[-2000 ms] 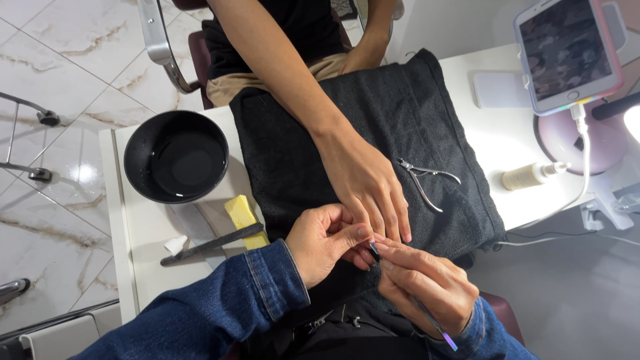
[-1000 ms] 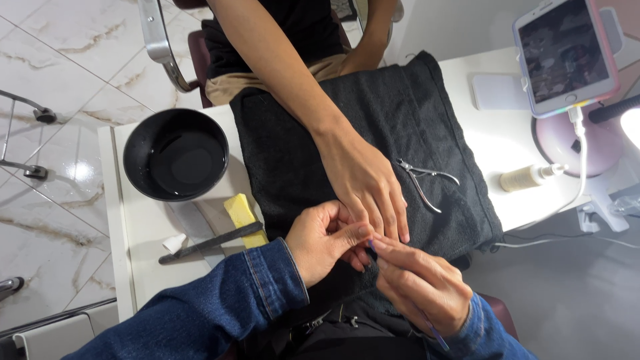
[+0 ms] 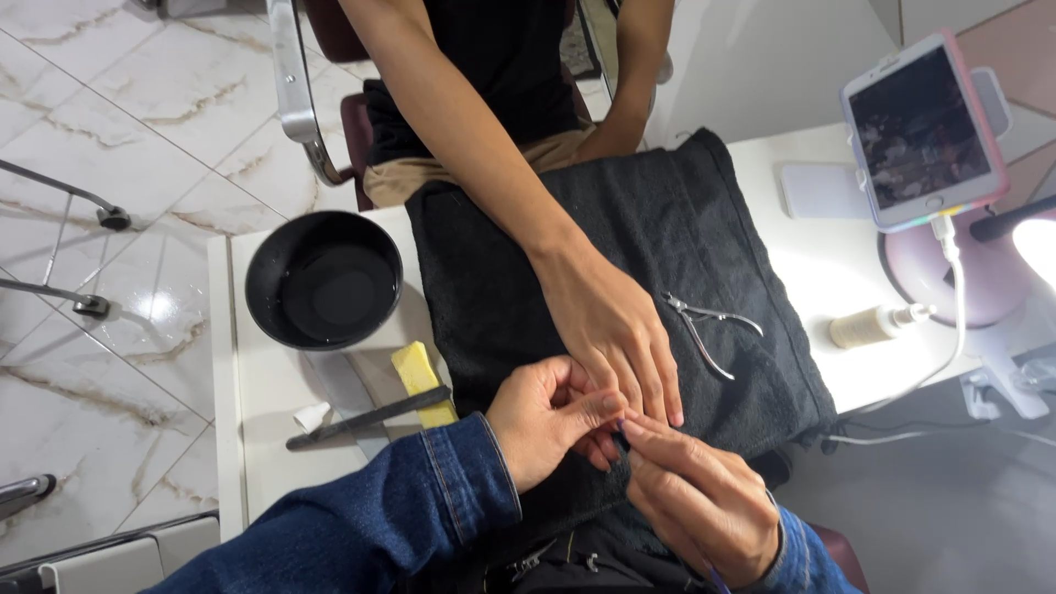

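The other person's hand [image 3: 615,330] lies palm down on a black towel [image 3: 495,289]. With thumb and fingers, my left hand [image 3: 549,417] grips one of that hand's fingers. My right hand [image 3: 701,491] pinches a thin purple tool [image 3: 714,579] whose tip end is close to the held finger; its tip is mostly hidden, so its kind is unclear. Metal cuticle nippers [image 3: 701,322] rest on the towel to the right of the other person's hand, their handles spread.
Left on the white table [image 3: 260,462] are a black bowl [image 3: 323,280] of liquid, a dark nail file [image 3: 367,418] over a yellow block [image 3: 417,375], and a crumpled white piece [image 3: 312,417]. Right are a small bottle [image 3: 879,324], a phone [image 3: 922,136] on a stand with cable, and a lit lamp [image 3: 1041,243].
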